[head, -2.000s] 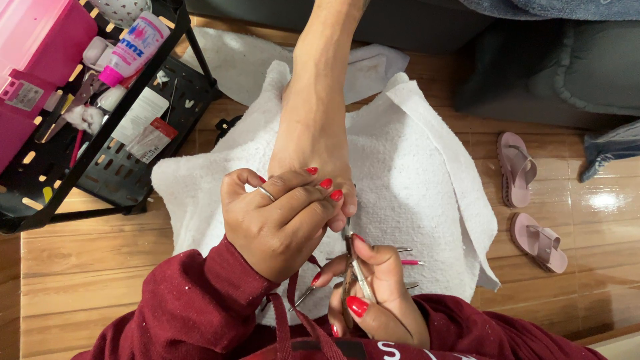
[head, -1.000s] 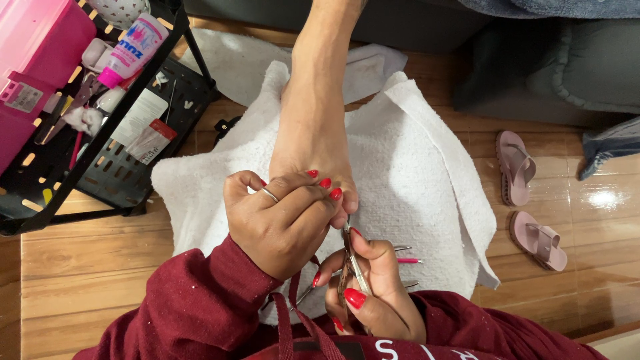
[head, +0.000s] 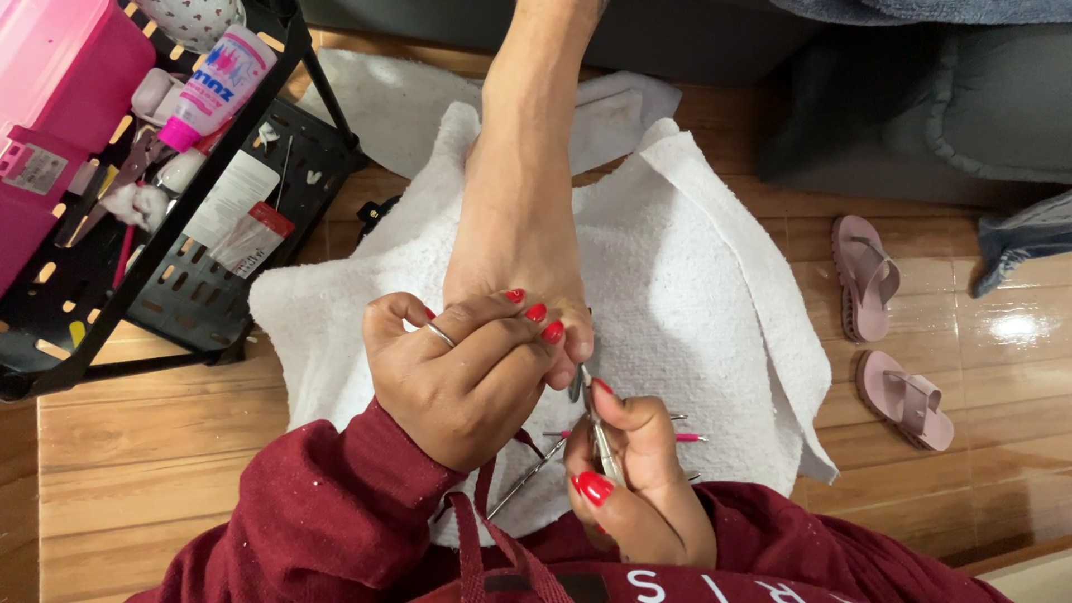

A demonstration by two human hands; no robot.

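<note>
Another person's bare foot rests on a white towel with its toes toward me. My left hand is closed around the front of the foot, its red-nailed fingertips lying over the toes. In my right hand is a pair of metal cuticle nippers, with the tip at the outer toes; whether it touches a nail cannot be told. Partly hidden behind my right hand, several slim tools lie on the towel, among them a metal tool and one with a pink handle.
At the left stands a black cart holding a pink plastic box, an acetone bottle, cotton and a red-topped packet. Pink sandals lie on the wooden-look floor at the right, below dark grey upholstered furniture.
My right hand and the nippers have shifted slightly at the outer toes. My left hand keeps its hold on the foot.
</note>
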